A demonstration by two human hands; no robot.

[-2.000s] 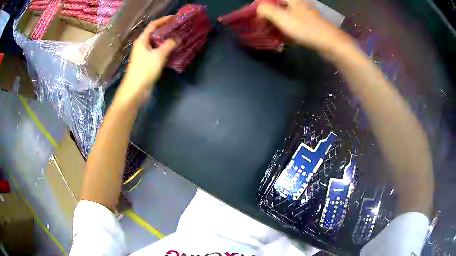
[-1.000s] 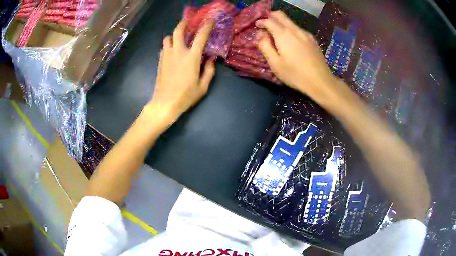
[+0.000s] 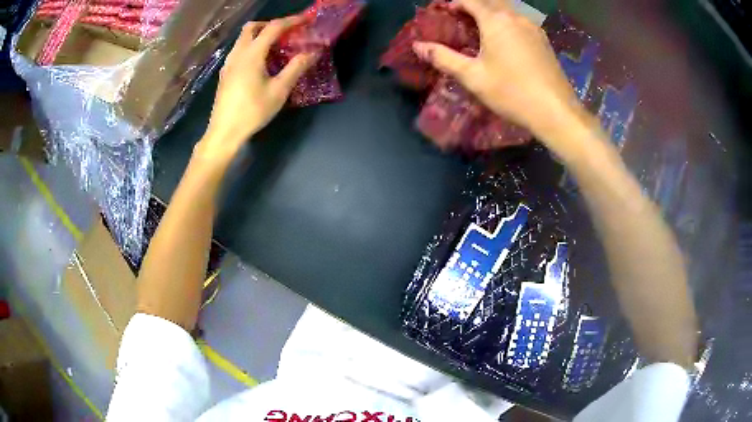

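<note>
My left hand point(image 3: 262, 78) holds a pink-red bubble bag bundle point(image 3: 317, 81) over the upper left of the dark mat. My right hand point(image 3: 505, 70) is on another crumpled pink-red bubble bag mass point(image 3: 462, 115), to the right and apart from the first, fingers and thumb gripping it. Its edges are blurred, and what is inside both bundles cannot be told. A shiny black tray point(image 3: 416, 309) lies at the lower right with blue circuit boards point(image 3: 534, 323) in its pockets. More blue boards show at the upper right, partly behind my right arm.
An open carton point(image 3: 177, 70) with pink bundles inside stands at the upper left. Clear plastic film point(image 3: 105, 185) hangs over its side. The mat's front edge runs diagonally before me. Brown cardboard point(image 3: 103, 276) lies below on grey flooring with yellow lines.
My hands were close together on the pink-red bundles and are now apart. My left hand has moved left with one; the right-hand bag has shifted right and looks more crumpled.
</note>
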